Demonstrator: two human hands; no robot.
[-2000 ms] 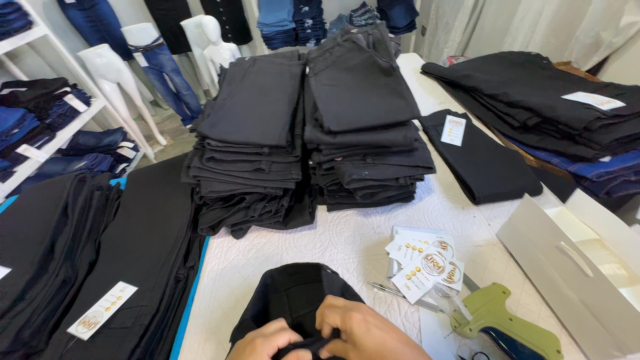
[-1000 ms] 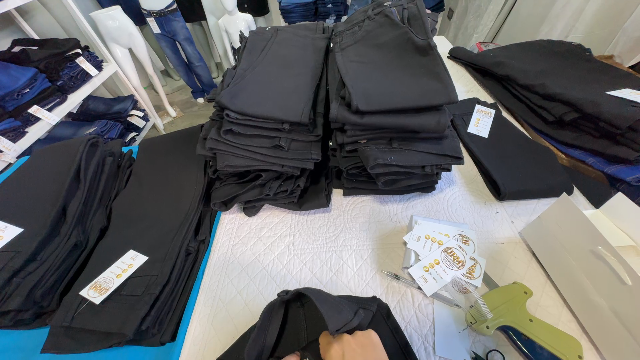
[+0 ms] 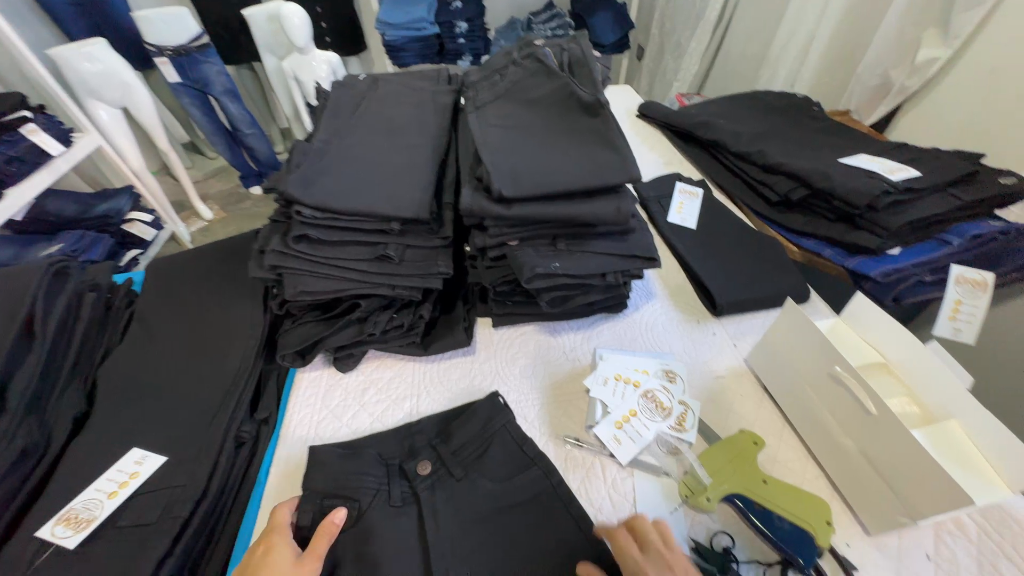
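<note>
Black trousers point(image 3: 448, 496) lie front side up at the bottom middle, their waistband with a metal button away from me. My left hand point(image 3: 296, 540) grips their left edge by the pocket, thumb on top. My right hand point(image 3: 640, 548), slightly blurred, rests at their right edge with the fingers curled; whether it grips the cloth I cannot tell. Right of the trousers lie a pile of printed hang tags point(image 3: 648, 404), a pen point(image 3: 588, 444) and a green tagging gun point(image 3: 756, 488) with a dark blue handle.
Two tall stacks of folded black trousers point(image 3: 376, 152) stand ahead. Tagged black trousers point(image 3: 160, 384) lie at left, one tagged folded pair point(image 3: 720, 248) and a larger pile point(image 3: 800, 152) at right. An open white box point(image 3: 848, 432) stands by the tagging gun. Mannequins point(image 3: 112, 104) stand behind.
The black trousers, bunched up in my hands before, now lie spread out with the button front showing. My hands have moved apart to their two sides.
</note>
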